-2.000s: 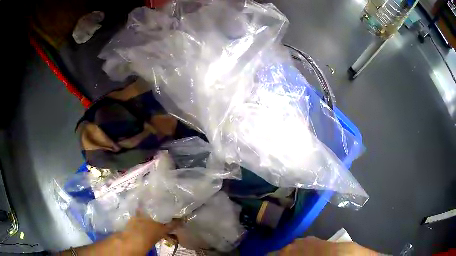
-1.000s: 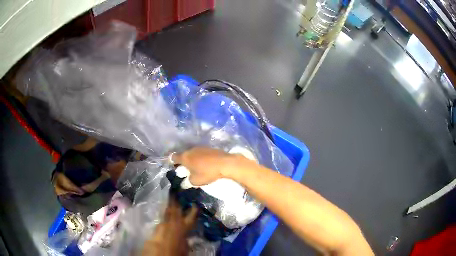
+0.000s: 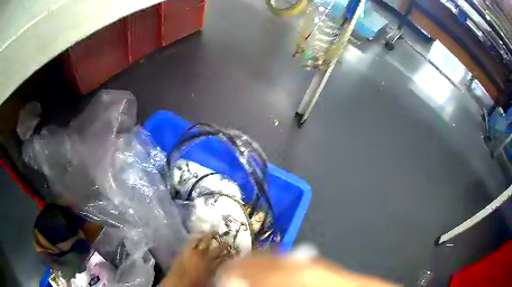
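Observation:
A blue plastic bin stands on the floor, cut off by the bottom edge. A crumpled clear plastic bag lies over its left side. A white item with dark marks and a looped dark cord or strip are inside. My left hand is low in the bin against the white item, blurred. My right hand is beside it at the bottom edge, very blurred. The fingers of both hands are too unclear to tell a grip. A small white blurred thing shows at my right arm.
A patterned brown and dark item is at the bin's left. Red crates stand behind, under a pale table edge. A metal stand leg is beyond the bin. Something red is at bottom right.
The clear plastic has shifted left off the bin's right part, uncovering the white item and dark loop. My right hand has moved down and right from the plastic. The view has shifted.

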